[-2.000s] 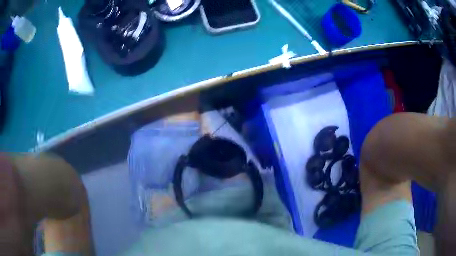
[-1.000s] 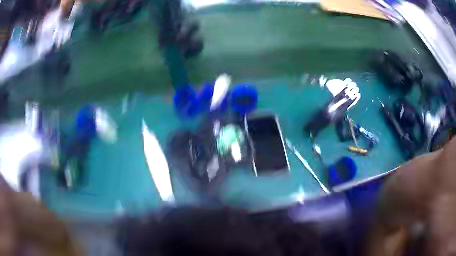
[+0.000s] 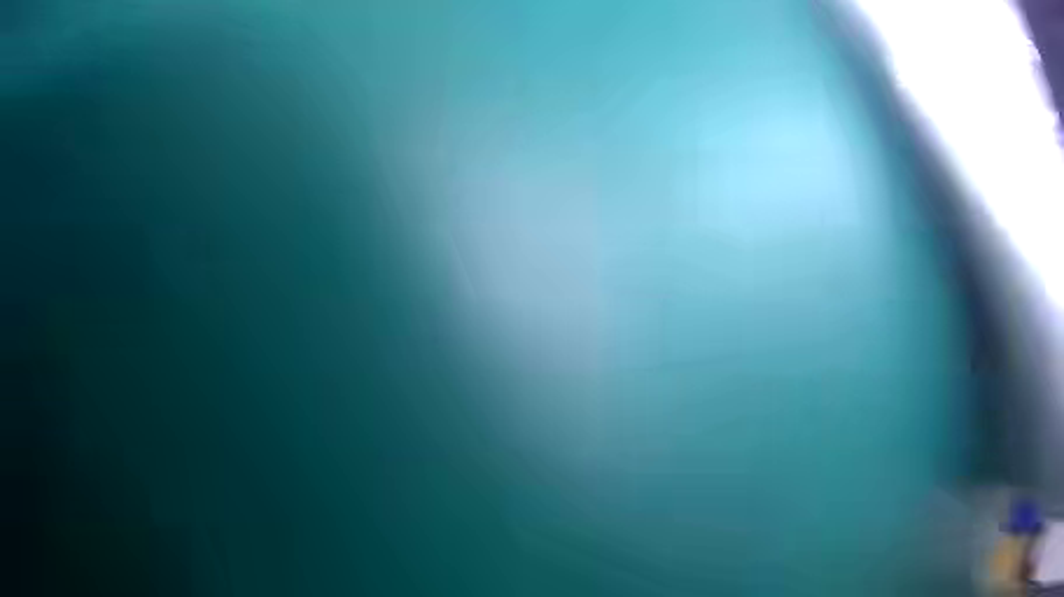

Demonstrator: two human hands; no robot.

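Observation:
A blurred green surface (image 3: 723,350) fills almost the whole head view, very close to the camera. It is darker at the left, with a pale greyish patch near the middle. I cannot tell what it is. No hand, tool or headphone part can be made out.
A bright white band (image 3: 968,128) runs down the upper right edge, with a dark strip along its inner side. A small blurred blue spot (image 3: 1026,517) and a yellowish patch (image 3: 1006,562) show at the lower right corner.
The bench with the phone, white tube and blue cups has gone out of view. The blurred green surface now covers the view, and the hands at the lower edges no longer show.

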